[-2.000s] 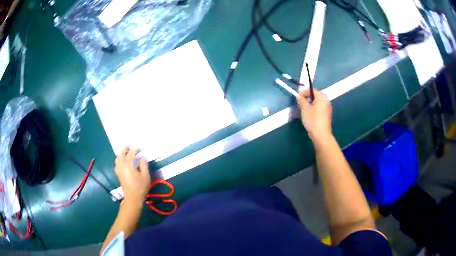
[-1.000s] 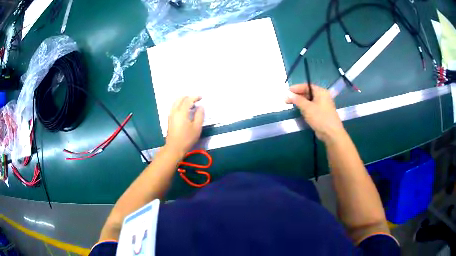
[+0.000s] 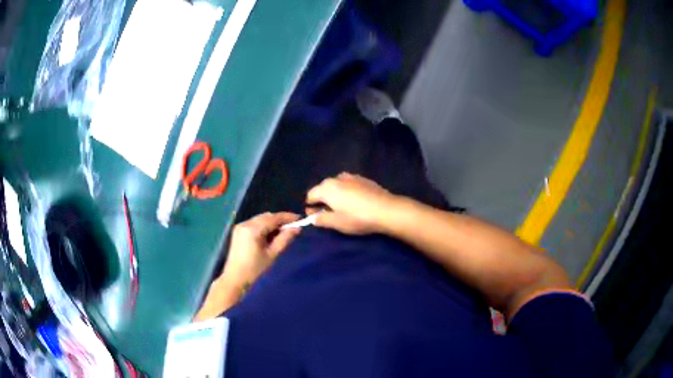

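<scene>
My left hand (image 3: pixel 254 244) and my right hand (image 3: pixel 350 205) are close together in front of my body, off the table edge. Between their fingertips they hold a small white marker (image 3: pixel 301 222). A short dark piece shows at my right fingers; I cannot tell if it is the black sleeving. Red-handled scissors (image 3: pixel 206 175) lie on the green table, their blades hard to make out beside the long pale strip (image 3: pixel 193 125). The white sheet (image 3: pixel 151 77) lies beyond the strip.
A coil of black sleeving (image 3: pixel 77 247) lies at the left with clear plastic near it. Red wires (image 3: pixel 131 251) lie between coil and table edge. Clear plastic (image 3: pixel 55 70) is at the far left. A blue stool (image 3: pixel 542 22) stands on the grey floor beside a yellow line (image 3: pixel 583 133).
The view has turned, so the table now lies at the left. Both hands have left the white sheet and come together over my lap, holding the white piece.
</scene>
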